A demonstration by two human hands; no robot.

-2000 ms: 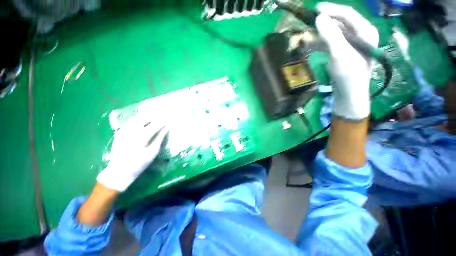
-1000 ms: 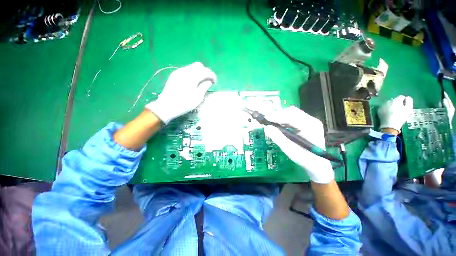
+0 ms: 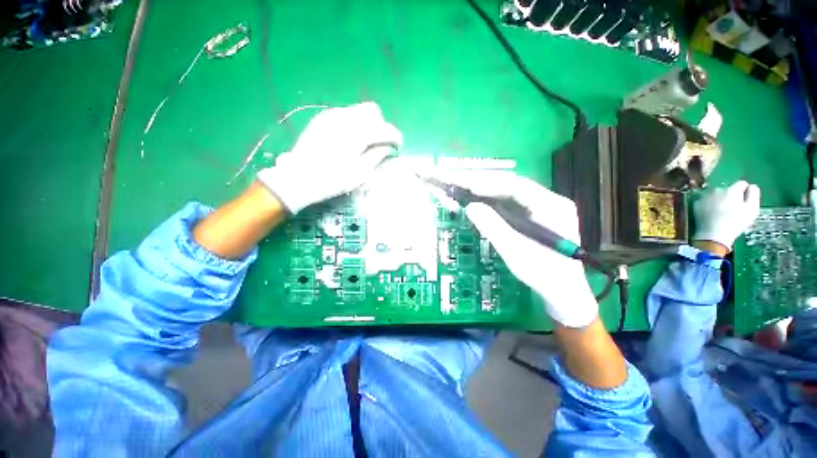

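Observation:
A green circuit board [image 3: 385,286] lies on the green mat in front of me, its upper middle washed out by glare. My right hand [image 3: 533,241], in a white glove, holds the soldering iron [image 3: 502,215] like a pen, its tip pointing up-left at the board's upper middle. My left hand [image 3: 336,156], in a white glove, is over the board's upper left edge with fingers pinched. A thin strand of solder wire [image 3: 260,146] trails from it over the mat. The wire between my fingertips and the tip contact are lost in the glare.
A dark soldering station [image 3: 591,192] with a yellow sponge [image 3: 657,215] stands right of the board, a pale bottle [image 3: 667,92] behind it. A populated board [image 3: 596,27] lies at the back. Another person's gloved hand [image 3: 726,213] is by a green board [image 3: 775,259] at right. A wire loop [image 3: 227,41] lies upper left.
Two seconds ago my right hand was raised above the station with the iron; it has come down to the board. My left hand has moved to its upper edge. Since one second ago, both moved little.

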